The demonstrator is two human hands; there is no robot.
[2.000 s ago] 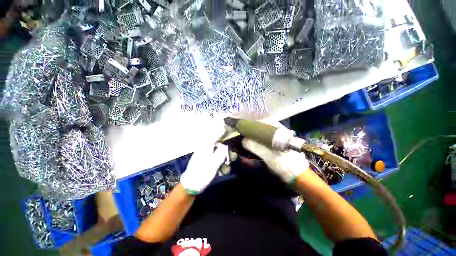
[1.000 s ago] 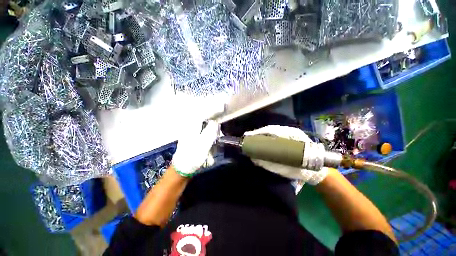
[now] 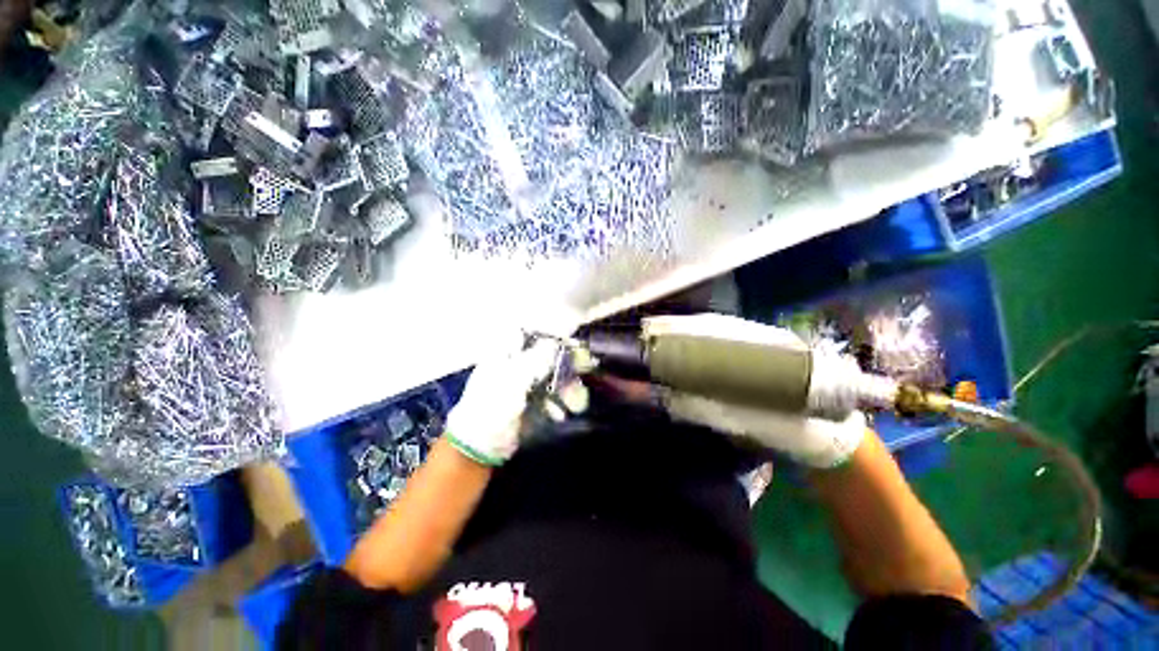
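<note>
My right hand (image 3: pixel 775 430), in a white glove, is closed around an olive-tan air tool (image 3: pixel 731 369) held level over my lap. Its dark nose (image 3: pixel 616 351) points left. My left hand (image 3: pixel 506 392), gloved in white with a green-edged cuff, holds a small metal part (image 3: pixel 561 363) at the tool's nose. The part is mostly hidden by the fingers, so its shape is unclear. A pile of thin silver pins (image 3: pixel 540 165) lies on the white table (image 3: pixel 369 337) beyond my hands.
Perforated metal brackets (image 3: pixel 273 191) are heaped behind. Clear bags of pins lie left (image 3: pixel 191 382) and right (image 3: pixel 896 76). Blue bins (image 3: pixel 318 490) sit below the table edge, including one under the tool (image 3: pixel 979 312). An air hose (image 3: pixel 1080 490) curves down right.
The tool was angled over the table edge, then swung level and shifted right, nearer my lap. My left hand has stayed at its nose. The whole view has shifted slightly.
</note>
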